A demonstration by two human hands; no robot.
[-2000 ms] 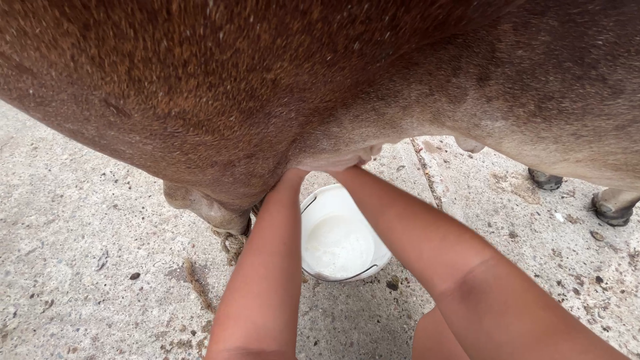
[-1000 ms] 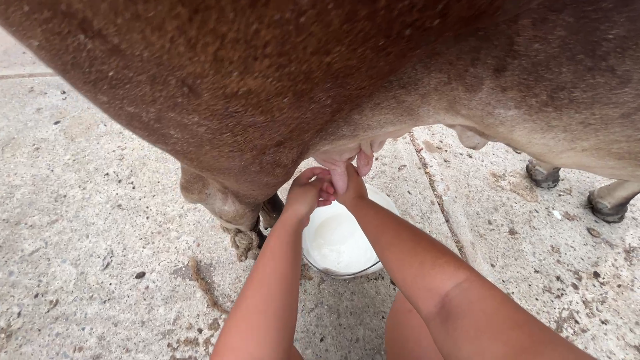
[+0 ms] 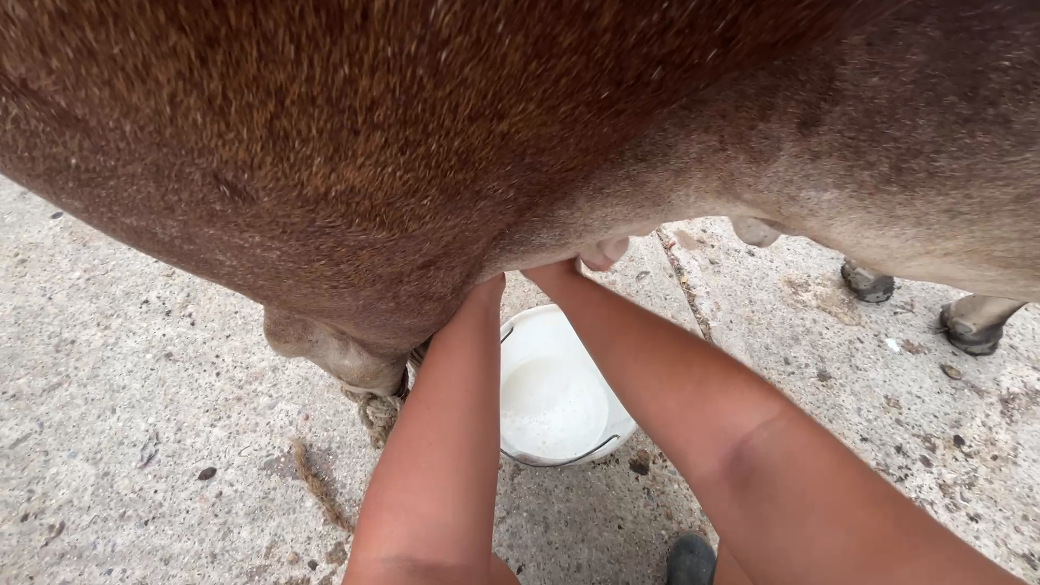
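Observation:
A brown cow's flank fills the upper view, with a pale teat below it. My two forearms reach up beneath the belly. Both my left hand and my right hand are hidden behind the flank, near the udder, and only the wrists show at its lower edge. What the fingers hold cannot be seen. Below and between the forearms stands a white bucket with a thin wire handle. Frothy white milk lies in it, and my right forearm covers part of its rim.
Rope is wrapped around the cow's hind leg at the left, with a loose rope end on the concrete floor. Two hooves stand at the right. A dark boot tip shows at the bottom.
A second ago both hands showed at a teat above the bucket; now the flank hides them. The forearms reach farther under the belly. The view has shifted somewhat.

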